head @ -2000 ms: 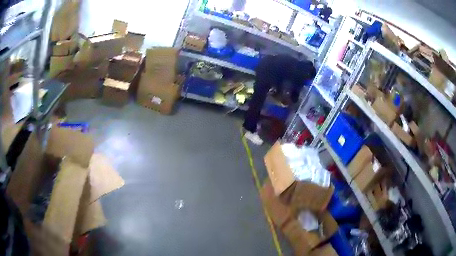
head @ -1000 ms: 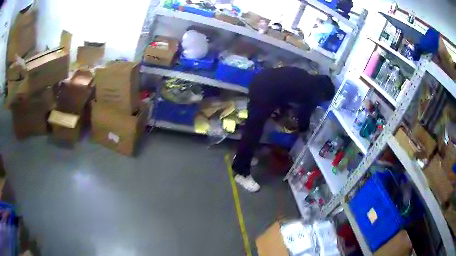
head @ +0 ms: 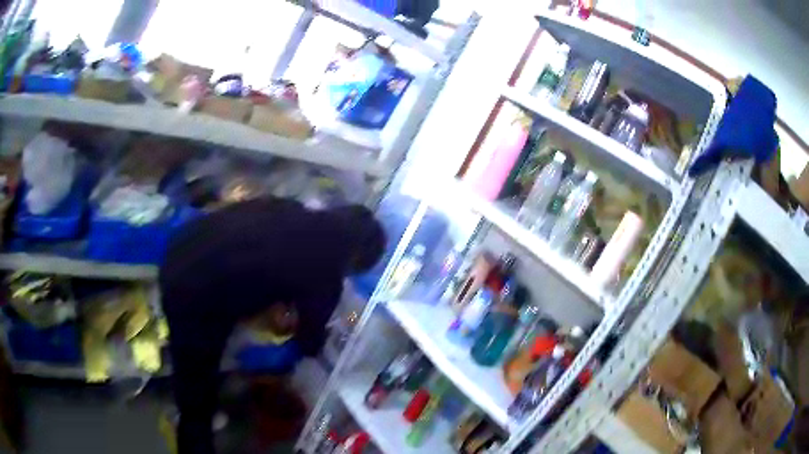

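Observation:
Neither of my hands is in view. Nearest in front of me is a white metal shelf rack (head: 550, 257) that holds bottles and flasks. On its middle shelves stand a pink bottle (head: 502, 162), several clear bottles (head: 543, 184) and a pale pink cylinder (head: 618, 248). Dark flasks (head: 590, 87) stand on the shelf above. Red, orange and teal items (head: 492, 332) crowd the shelf below, blurred.
A person in dark clothes (head: 257, 257) bends over at the left of the rack, by the lower shelves. Long shelves (head: 177, 129) with blue bins (head: 133, 235) run behind. A perforated post (head: 661, 293) and cardboard boxes (head: 679, 372) stand at right. A blue cloth (head: 745, 124) hangs at upper right.
The view has moved closer and turned right towards the bottle rack. The bending person now shows larger and farther left. The floor boxes have left the picture.

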